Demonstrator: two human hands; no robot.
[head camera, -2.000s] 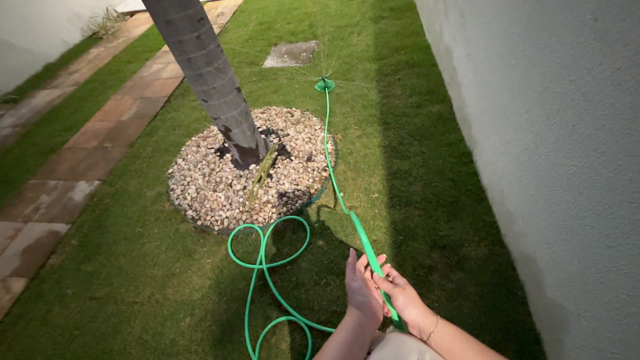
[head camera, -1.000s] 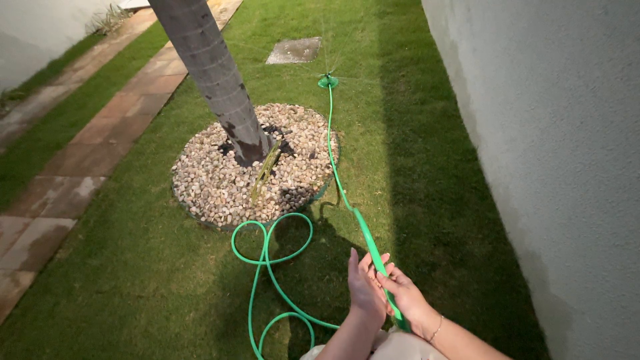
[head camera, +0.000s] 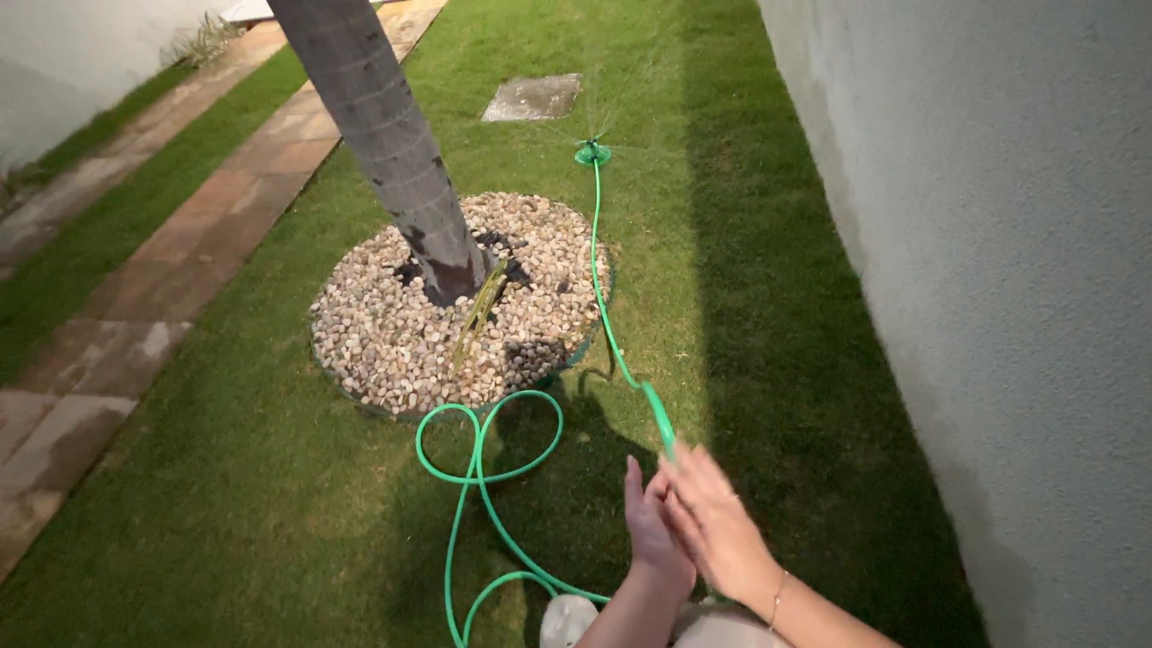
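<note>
A green garden hose (head camera: 659, 416) runs up from my hands across the lawn to a green sprinkler (head camera: 593, 153) that throws thin jets of water. My left hand (head camera: 655, 531) is under the hose, thumb raised, palm partly hidden. Over it lies my right hand (head camera: 715, 513), slightly blurred, fingers extended along the hose and covering it; a thin bracelet is on that wrist. Whether either hand grips the hose is hidden. More hose (head camera: 481, 477) lies in loops on the grass, left of my hands.
A ringed tree trunk (head camera: 387, 135) rises from a round bed of pebbles (head camera: 396, 333). Stone paving (head camera: 207, 216) runs along the left, and a rough wall (head camera: 972, 270) along the right. Beyond the bed, a wet square slab (head camera: 533, 97) lies in the grass. A light shoe (head camera: 569, 621) shows below.
My right hand has shifted up along the hose, its fingers now straighter and spread over the part that earlier showed between my hands.
</note>
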